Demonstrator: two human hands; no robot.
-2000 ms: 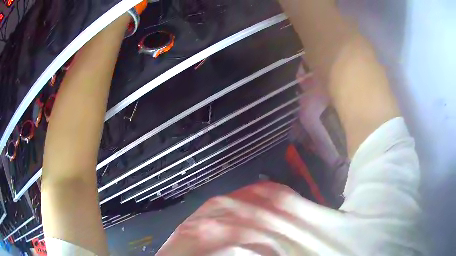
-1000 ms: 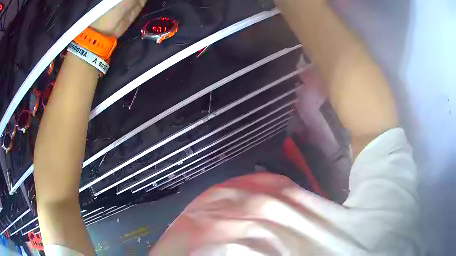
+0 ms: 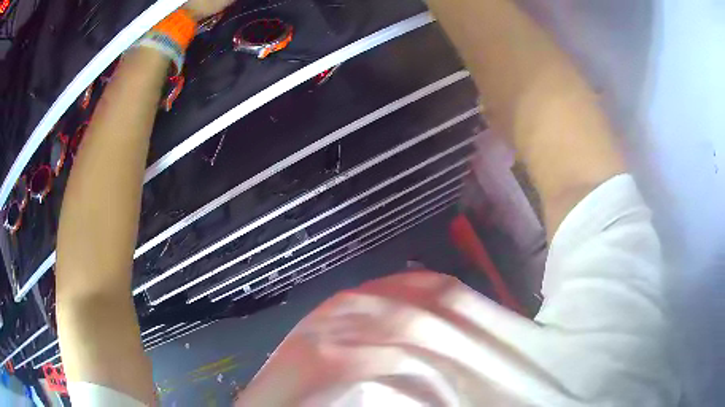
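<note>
A round watch head (image 3: 263, 36) with a silver and orange rim and dark face lies on the top dark shelf. My left hand (image 3: 208, 6) is at the top edge, mostly cut off, just left of this watch; an orange strap and a pale wristband show on its wrist. Another watch head (image 3: 172, 92) shows partly beside my left forearm. Several more watch heads (image 3: 40, 182) lie at the left end of the shelf. My right forearm reaches up at the right; my right hand is beyond the top edge.
Rack shelves with white front edges (image 3: 310, 66) are stacked closely below. Thin cables lie on the shelves. A red-orange support (image 3: 482, 256) stands low at right. The grey floor (image 3: 258, 334) has yellow markings. A red label (image 3: 55, 378) shows at lower left.
My left hand first came lower into view, then moved up and right, now mostly cut off. The watch's red digits, lit one second ago, are no longer clear. A watch shows beside my left forearm.
</note>
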